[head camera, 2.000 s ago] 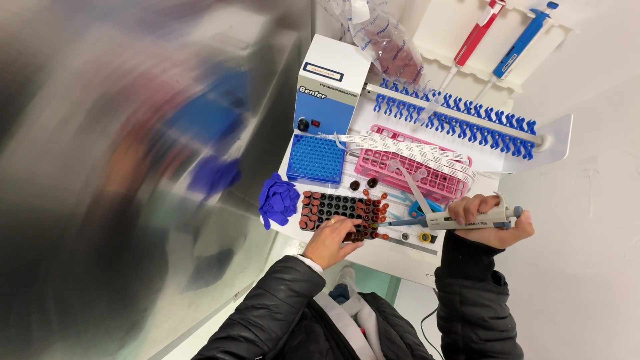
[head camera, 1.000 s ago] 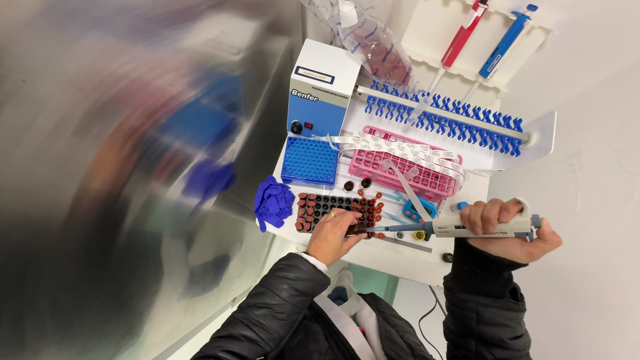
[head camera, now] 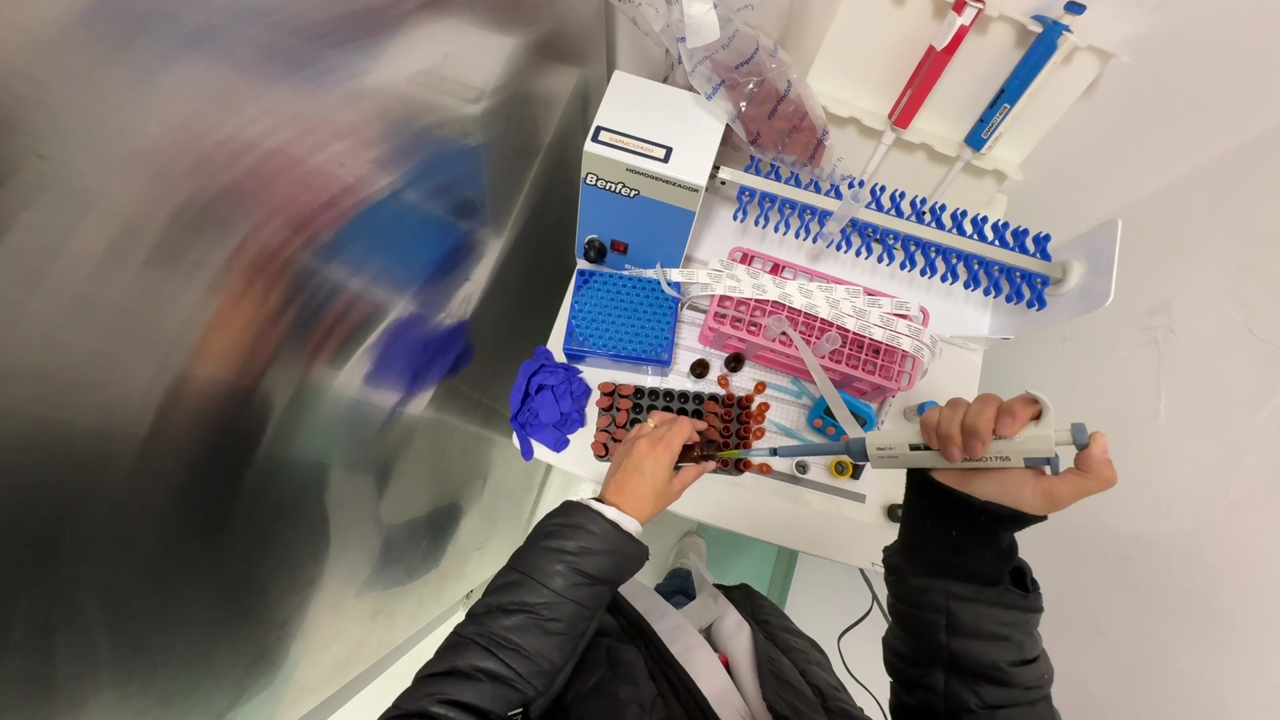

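My right hand (head camera: 1010, 445) is closed round a white and grey micropipette (head camera: 900, 449), its thumb at the plunger end. The pipette lies nearly level and points left. Its yellowish tip meets a dark amber vial (head camera: 696, 455), which the fingers of my left hand (head camera: 652, 462) hold tilted low over a black tube rack (head camera: 668, 400). Whether the tip is inside the vial I cannot tell. Brown-capped tubes (head camera: 612, 405) fill the rack's left side, and open brown microtubes (head camera: 746, 420) stand at its right.
Behind are a blue tip box (head camera: 620, 318), a Benfer homogenizer (head camera: 640, 215), a pink rack (head camera: 815, 320) under label strips and a rotator with blue clips (head camera: 900, 225). A crumpled purple glove (head camera: 549, 402) lies left, a blue timer (head camera: 842, 415) right. A metal wall (head camera: 300, 400) borders the left.
Between two seconds and one second ago, the pipette went from slanting to nearly level as my right hand moved. My left hand has stayed at the black rack.
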